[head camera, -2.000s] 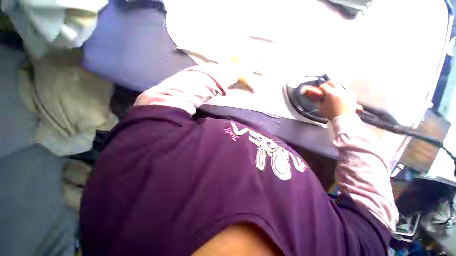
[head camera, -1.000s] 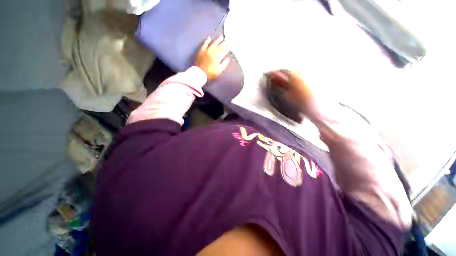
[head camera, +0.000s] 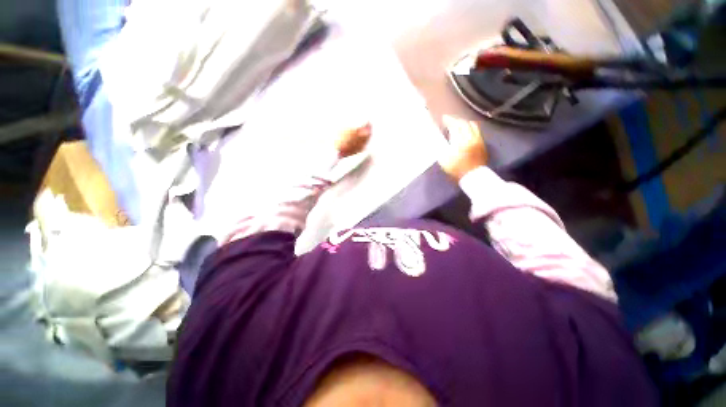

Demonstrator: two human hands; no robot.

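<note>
A white garment panel [head camera: 390,147] lies overexposed on the pressing table in front of me, its near part hanging over the front edge. My left hand [head camera: 354,141] is on the panel with curled fingers, pinching its cloth. My right hand [head camera: 463,147] is at the panel's right corner, fingers at its edge; glare hides whether they grip it. The steam iron [head camera: 513,89] stands on the table cover to the right, beyond my right hand, with its reddish-brown handle [head camera: 529,60] up. No hand touches it.
A crumpled heap of white cloth [head camera: 215,60] lies at the far left. More pale cloth [head camera: 103,278] hangs at the left beside a cardboard box [head camera: 89,179]. Black cords [head camera: 661,79] run right from the iron. A cardboard box with blue tape [head camera: 683,151] is below right.
My right hand has let go of the iron, which now stands at the right. My left hand has moved from the bare cover onto a white panel. The view has shifted.
</note>
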